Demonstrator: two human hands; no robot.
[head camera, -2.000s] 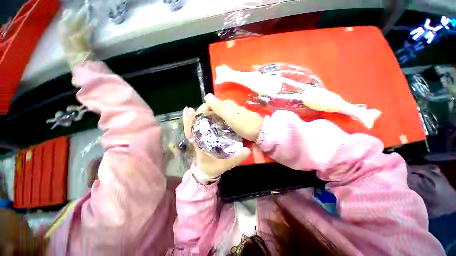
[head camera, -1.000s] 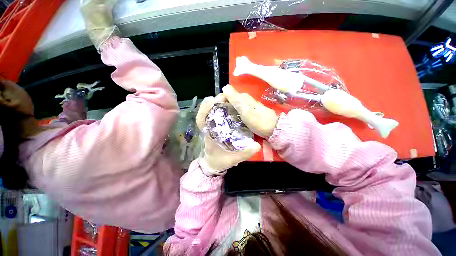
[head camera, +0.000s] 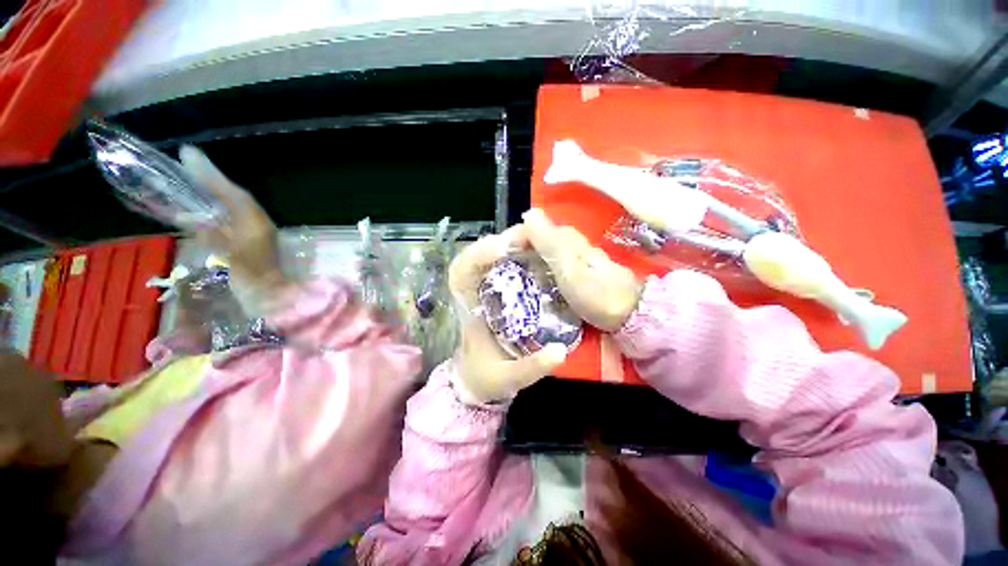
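My left hand (head camera: 483, 348), in a thin pale cream glove, is cupped around a clear shell (head camera: 524, 304) with shiny silver inside. My right hand (head camera: 584, 269), also pale cream, presses against the shell's upper right side. The shell is over the left front corner of the red-orange mat (head camera: 696, 342). On the mat lie two white bone-shaped pieces (head camera: 632, 191), end to end in a slanting row, the other farther right (head camera: 798, 269). A clear shell (head camera: 738, 195) lies beside and partly behind them.
At left, another person's hand (head camera: 245, 236) holds a long clear shell (head camera: 149, 175). A red divided tray (head camera: 105, 313) lies beyond that arm. A raised white shelf (head camera: 398, 39) runs across the back, with crinkled clear film (head camera: 621, 42). Clear parts (head camera: 426, 290) lie left of my hands.
My hands keep the shell, shifting slightly right and down in view along with the mat. The neighbour's arm has come back from the shelf, and that hand now holds a clear shell.
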